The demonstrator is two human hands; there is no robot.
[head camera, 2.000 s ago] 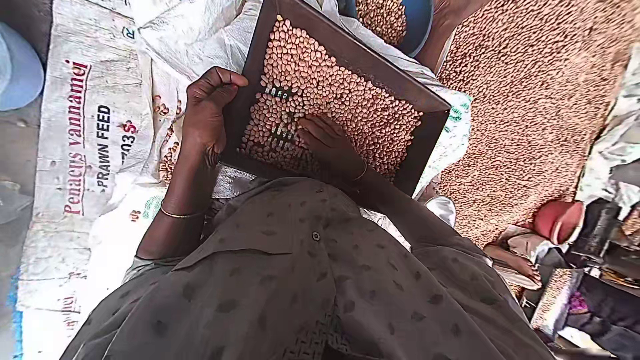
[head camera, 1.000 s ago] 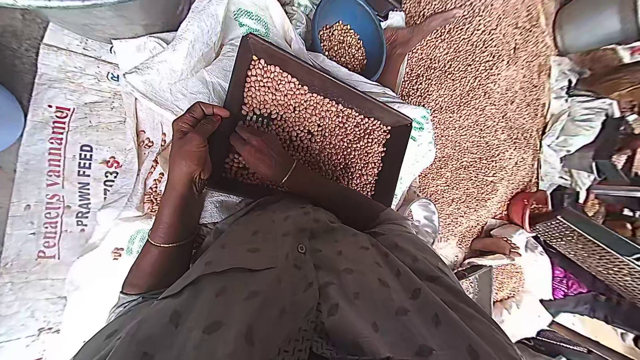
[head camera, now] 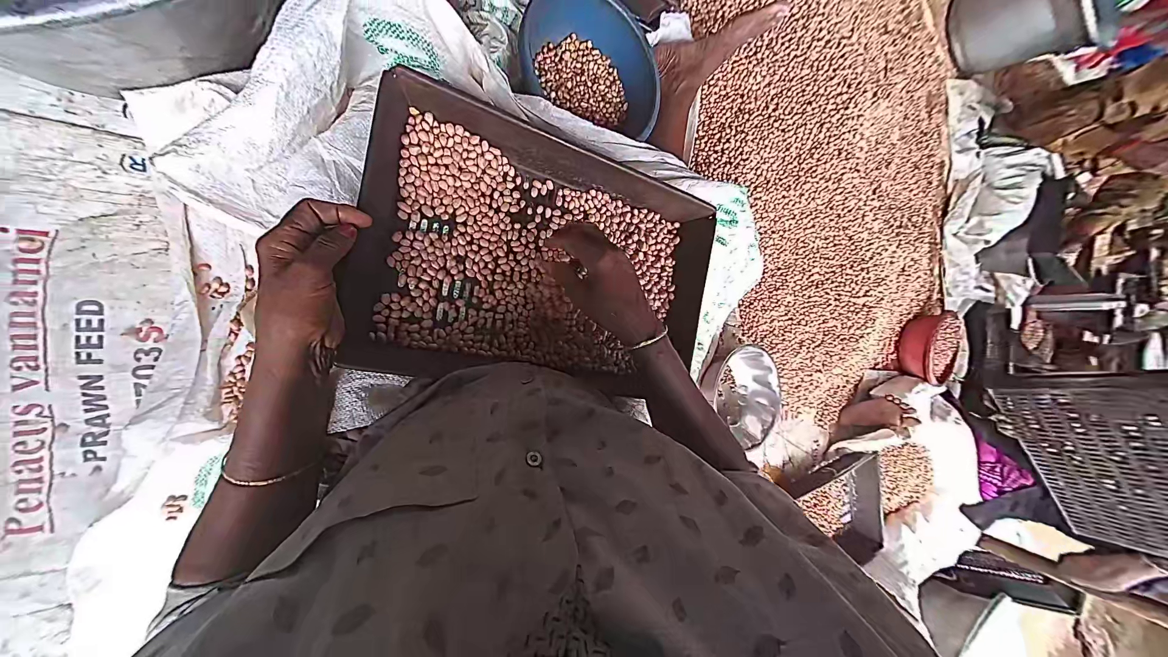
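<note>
A dark rectangular tray with a slotted bottom [head camera: 370, 196] lies tilted across my lap, with a layer of shelled peanuts [head camera: 456, 164] in it. My left hand [head camera: 306, 265] grips the tray's left rim between thumb and fingers. Over the right half of the tray is my right hand [head camera: 602, 283], fingers curled down at the peanuts; whether it pinches any cannot be told. Dark slots show through gaps among the peanuts. Just beyond the tray's far edge stands a blue bowl [head camera: 645, 68] partly filled with peanuts.
White woven sacks [head camera: 265, 128] lie under and left of the tray. A broad spread of peanuts [head camera: 821, 182] covers the ground at right. Near it are a red bowl [head camera: 922, 347], a metal bowl [head camera: 748, 392], another perforated tray [head camera: 1095, 456] and another person's bare foot [head camera: 730, 36].
My right hand has moved from the left part of the tray, where it was one second ago, to the right part. My left hand stays on the rim.
</note>
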